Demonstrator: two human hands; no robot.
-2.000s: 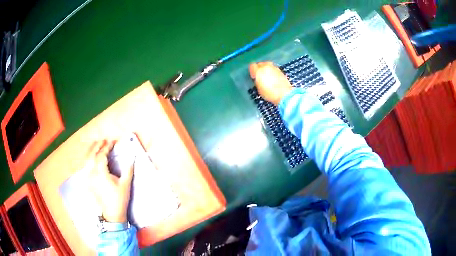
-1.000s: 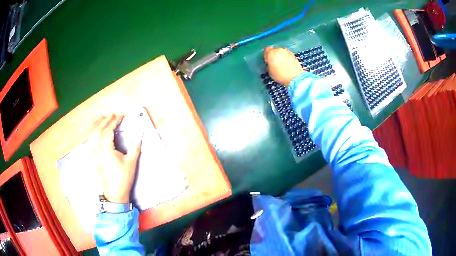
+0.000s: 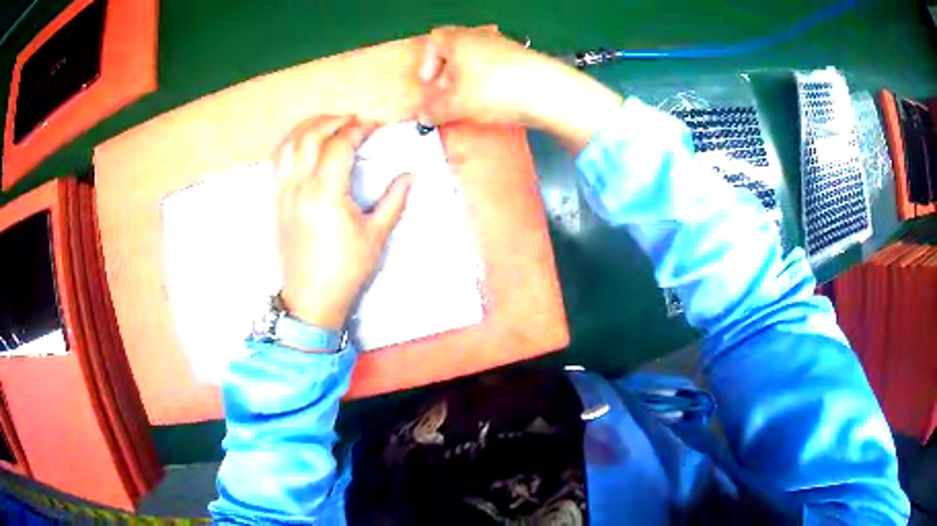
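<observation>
A tablet back cover [image 3: 432, 277], glared to white, lies on a thick orange foam tray [image 3: 524, 247]. My left hand [image 3: 334, 211] rests on the cover with its fingers spread, holding nothing. My right hand [image 3: 467, 77] is at the cover's upper right corner. Its fingertips are at a small dark piece [image 3: 425, 128] beside the camera spot. Whether they grip the piece is too small and glared to tell.
Part sheets with rows of dark pieces lie at right, one nearer [image 3: 735, 139] and one farther [image 3: 830, 164]. A blue air hose [image 3: 709, 49] crosses the top. Orange trays with dark tablets stand at left [image 3: 77, 308] and upper left [image 3: 123, 87]. Orange pads [image 3: 894, 318] are stacked at right.
My right hand has moved left from the part sheet to the cover's upper right corner. My left hand stays on the cover. The whole view has shifted.
</observation>
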